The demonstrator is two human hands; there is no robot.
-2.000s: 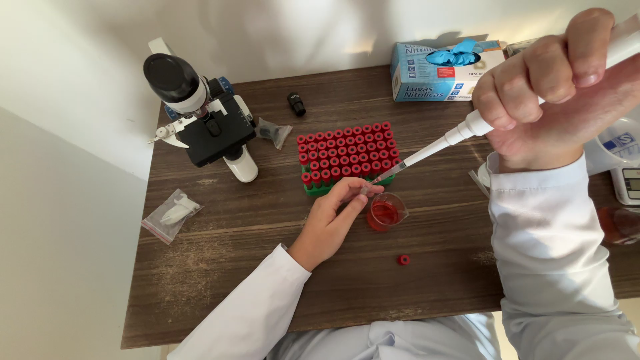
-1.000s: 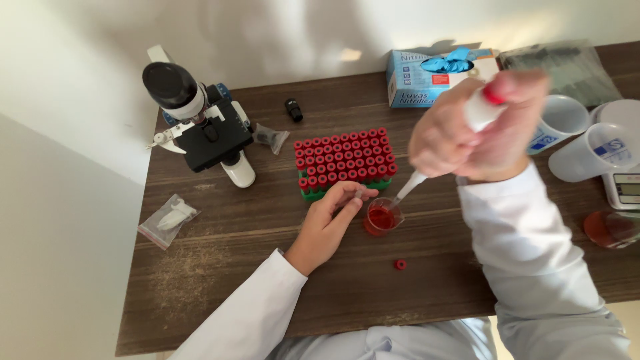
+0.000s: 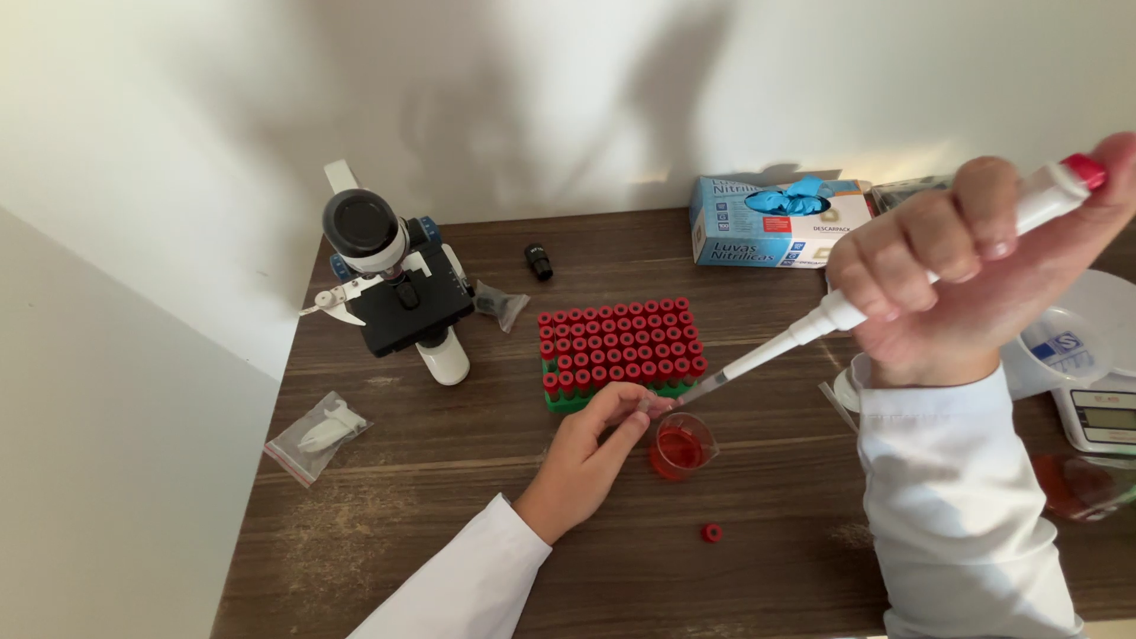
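My right hand (image 3: pixel 941 257) grips a white micropipette (image 3: pixel 839 315) with a red plunger button, tilted down to the left; my thumb is at the button. Its tip meets the fingertips of my left hand (image 3: pixel 590 453), which pinch a small clear tube (image 3: pixel 646 405), mostly hidden by the fingers. Just below that tip stands a small glass beaker (image 3: pixel 682 448) of red liquid. Behind my left hand, a green rack (image 3: pixel 568 402) holds rows of red-capped tubes (image 3: pixel 621 337). One loose red cap (image 3: pixel 711 532) lies on the wooden table nearer me.
A microscope (image 3: pixel 408 293) stands at the left, a small plastic bag (image 3: pixel 319 435) near it. Behind the rack lie a black eyepiece (image 3: pixel 538 263) and a nitrile glove box (image 3: pixel 772 226). Plastic beakers (image 3: pixel 1061 351), a digital scale (image 3: pixel 1105 417) and a vessel of red liquid (image 3: pixel 1078 484) are at right.
A second ago the pipette pointed down into the beaker of red liquid; now it is raised and slanted, its tip at my left fingertips. My left hand has stayed beside the rack.
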